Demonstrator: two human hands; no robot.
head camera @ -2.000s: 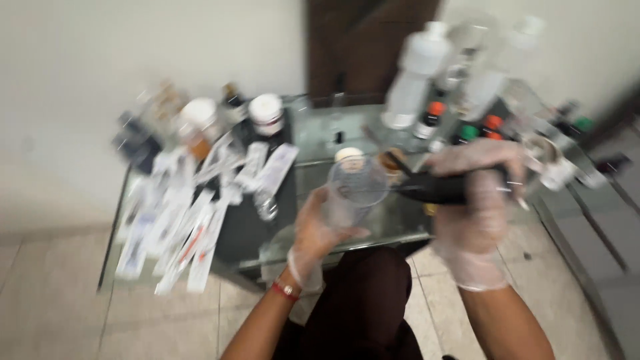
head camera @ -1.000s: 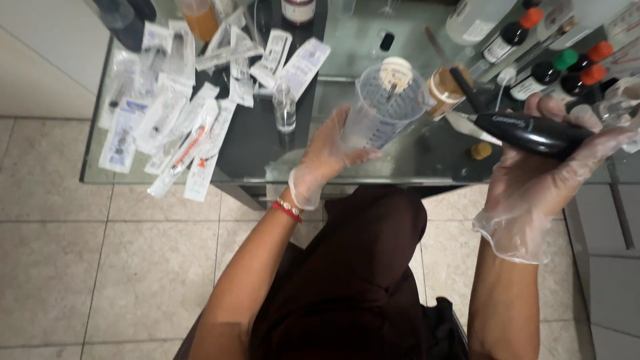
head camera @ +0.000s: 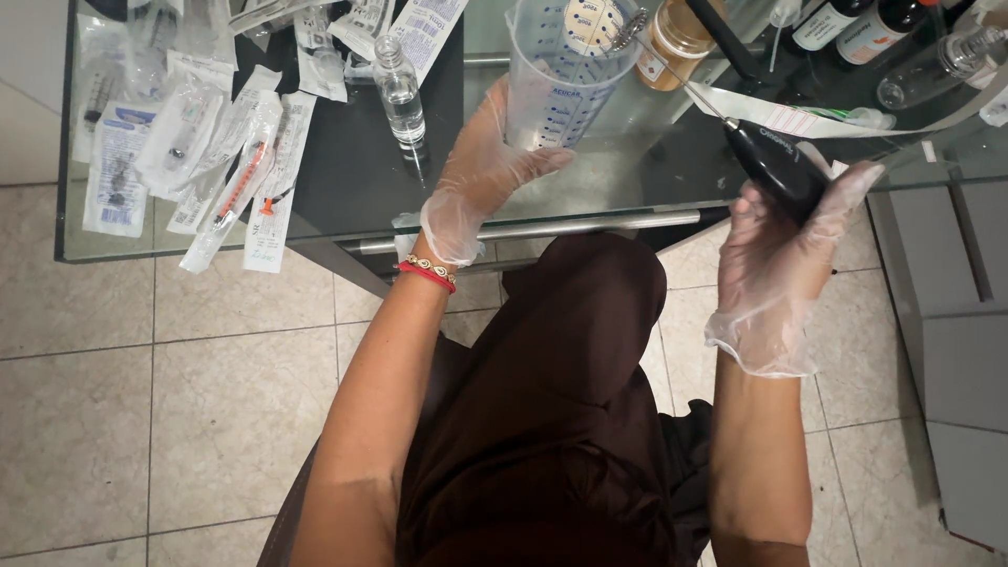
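Observation:
My left hand [head camera: 496, 153], in a clear plastic glove, is closed around the lower side of a transparent measuring cup [head camera: 563, 102] with blue markings. My right hand [head camera: 776, 236], gloved too, holds a black handheld milk frother [head camera: 776, 169] by its handle. The frother's thin shaft runs up and left, and its coiled whisk head [head camera: 630, 30] is at the cup's rim. Whether the coil is inside the rim or above it I cannot tell. To the left of the cup stands a small glass vial [head camera: 402, 102] with clear liquid.
Packaged syringes [head camera: 228, 165] cover the left of the glass table [head camera: 598, 189], some past its front edge. Behind the cup is a jar of tan powder [head camera: 669, 47]. Dark bottles [head camera: 882, 27], a clear bottle [head camera: 929, 79] and a paper strip [head camera: 787, 116] lie at the right. Grey drawers [head camera: 969, 354] stand below.
The view has shifted strongly. The frother's whisk end, blurred or hard to see before, now shows at the cup's rim. Both hands keep hold of the cup and the frother.

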